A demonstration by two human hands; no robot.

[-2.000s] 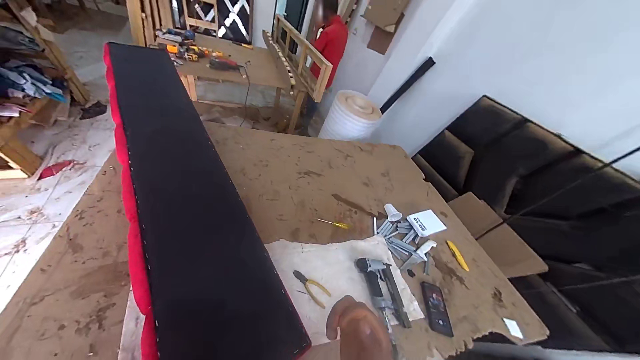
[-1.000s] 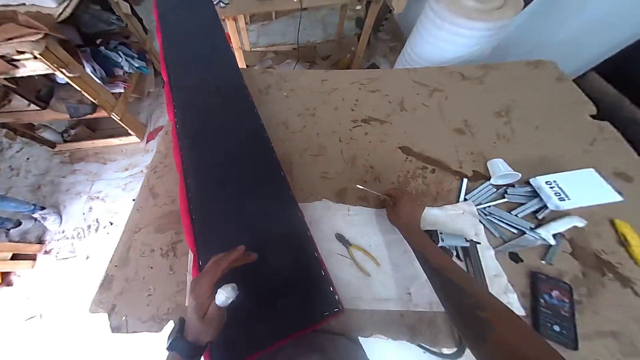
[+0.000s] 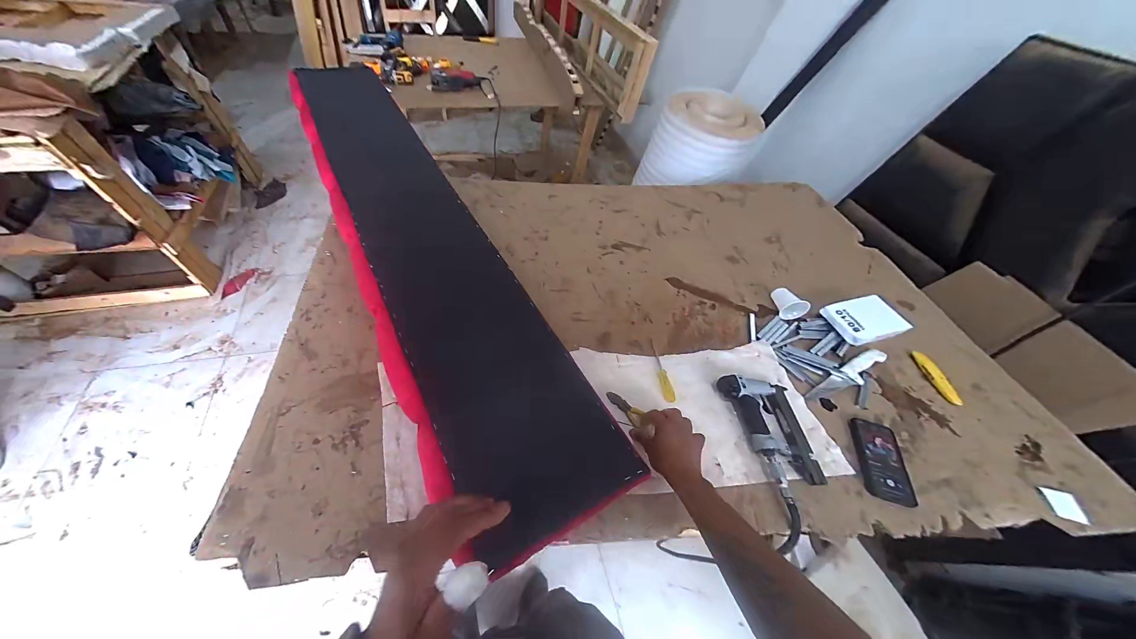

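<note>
A long upholstered panel (image 3: pixel 461 266) lies lengthwise on the table, its black backing facing up, red padded fabric along its edges and staples near the rim. Over its near left corner is my left hand (image 3: pixel 444 532), blurred, with a white tuft (image 3: pixel 462 584) at it; whether it grips the tuft or the panel I cannot tell. My right hand (image 3: pixel 670 444) closes on the yellow handles of the pliers (image 3: pixel 623 406), beside the panel's right edge. A yellow-handled screwdriver (image 3: pixel 665 382) rests on the white cloth (image 3: pixel 577 359). Right of it lies a pneumatic stapler (image 3: pixel 754 417) with a hose.
Staple strips (image 3: pixel 803 359), a plastic cup (image 3: pixel 789 303), a white box (image 3: pixel 865 319), a yellow utility knife (image 3: pixel 936 377) and a phone (image 3: pixel 883 461) lie on the cardboard-covered table (image 3: pixel 568 213). Behind stand a foam roll (image 3: pixel 701 138) and a bench with power tools (image 3: pixel 453 80).
My right hand has moved from the screwdriver to the pliers. The screwdriver, in that hand a second ago, now lies on the cloth. The view has tilted up since then.
</note>
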